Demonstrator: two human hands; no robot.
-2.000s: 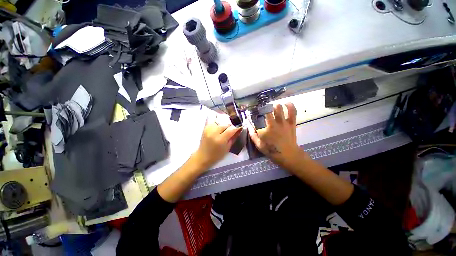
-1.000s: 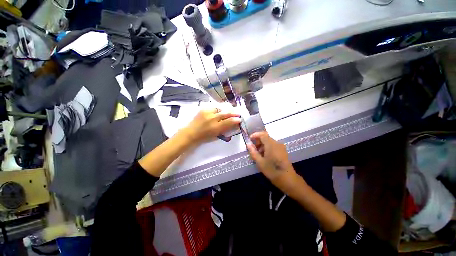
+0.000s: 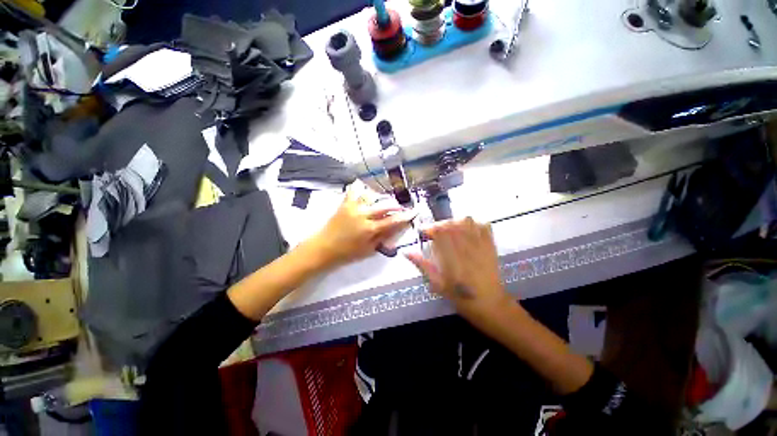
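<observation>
The white sewing machine head (image 3: 511,119) stands above my hands, its presser foot and needle area (image 3: 413,200) just beyond my fingertips. My left hand (image 3: 362,226) is left of the needle, fingers pressed down on a small dark cut piece (image 3: 387,250) that shows only at its edge. My right hand (image 3: 460,260) lies just right of and nearer than the needle, fingers bent, its thumb and fingertips close to my left fingers. Whether it grips the piece is hidden. A dark part of the piece also shows by the presser foot (image 3: 440,205).
Stacked dark grey panels (image 3: 234,238) and a crumpled grey heap (image 3: 243,60) lie left. Narrow strips (image 3: 313,169) lie left of the needle. A spare dark piece (image 3: 592,166) is under the machine arm. Thread cones (image 3: 428,30) stand on top. A printed scale (image 3: 545,264) edges the table.
Since one second ago, my right hand has moved slightly up and its fingers have spread over the work by the needle. The grey piece between the hands shows less. The camera view has shifted.
</observation>
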